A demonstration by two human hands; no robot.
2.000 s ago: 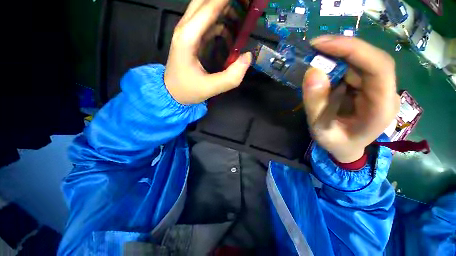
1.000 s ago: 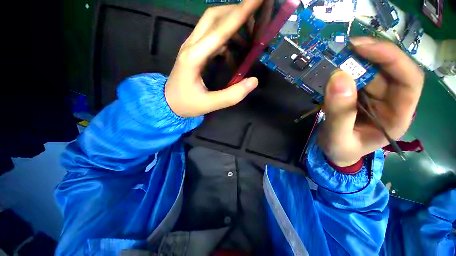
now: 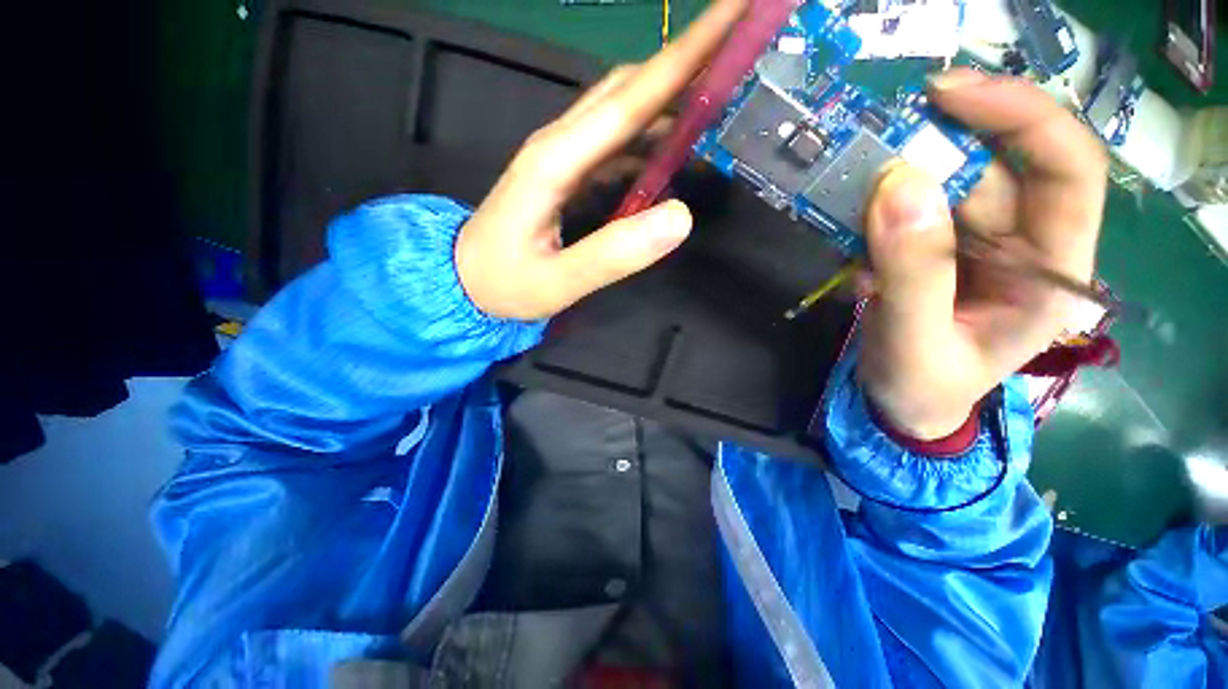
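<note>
My left hand (image 3: 579,202) holds a phone mid-frame (image 3: 700,115) nearly edge-on, seen as a dark red bar between thumb and fingers; its top end reaches the picture's upper edge. My right hand (image 3: 963,256) holds a blue mainboard (image 3: 842,162) with grey shields between thumb and forefinger, its left end close beside the frame. A yellow flex tail (image 3: 819,292) hangs below the board. Thin tweezers (image 3: 1037,269) are tucked in my right palm, pointing right, their tip blurred. The frame's inner side is hidden.
The black compartment tray (image 3: 593,377) lies under my hands. More boards (image 3: 909,27) lie at the top, and others (image 3: 1044,38) along a white strip at upper right. A red-pink frame (image 3: 1057,390) lies partly behind my right wrist. Another blue sleeve (image 3: 1185,586) shows at lower right.
Since two seconds ago, the board has turned to show its shields more fully and its flex tail hangs in view. The tweezers now show in my right palm. The red frame has shifted slightly.
</note>
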